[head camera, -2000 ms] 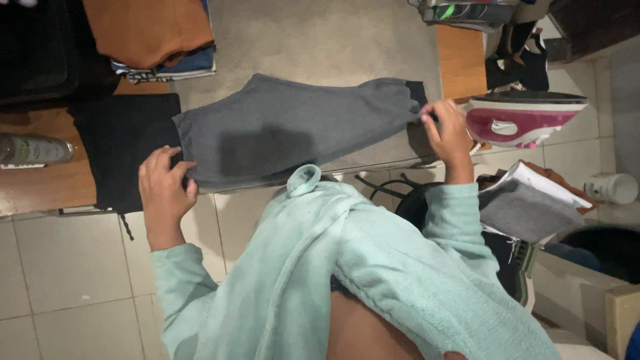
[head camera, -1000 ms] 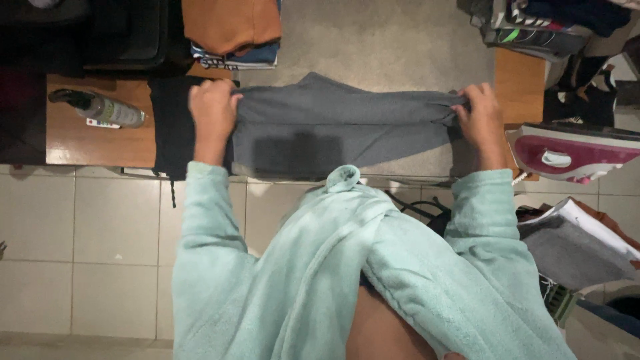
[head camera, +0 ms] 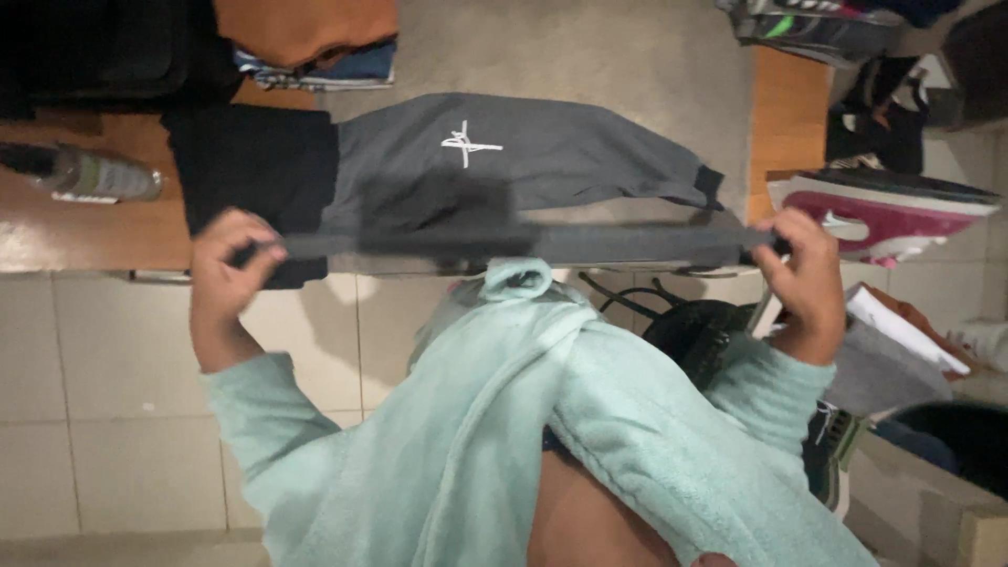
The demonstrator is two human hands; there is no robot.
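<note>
Dark grey trousers (head camera: 543,150) lie sideways over the grey ironing cloth (head camera: 567,39), a white printed mark on the leg. Their black upper part (head camera: 256,157) lies at the left. My left hand (head camera: 236,256) pinches one end of a raised grey strip of the fabric, and my right hand (head camera: 803,264) pinches its other end. Between them the strip is stretched straight along the table's near edge. A dark cuff (head camera: 707,187) rests on the cloth, left of and beyond my right hand.
A magenta and white clothes iron (head camera: 890,213) is just beyond my right hand. A spray bottle (head camera: 102,175) lies on the wooden table (head camera: 157,236) at the left. Folded clothes (head camera: 315,31) are stacked at the far left, more (head camera: 819,27) at the far right. Further fabric (head camera: 890,362) is at the right.
Both hands have raised one layer of the grey fabric and drawn it towards my body. The layer beneath, with its white mark, has come into view. The hands are farther apart.
</note>
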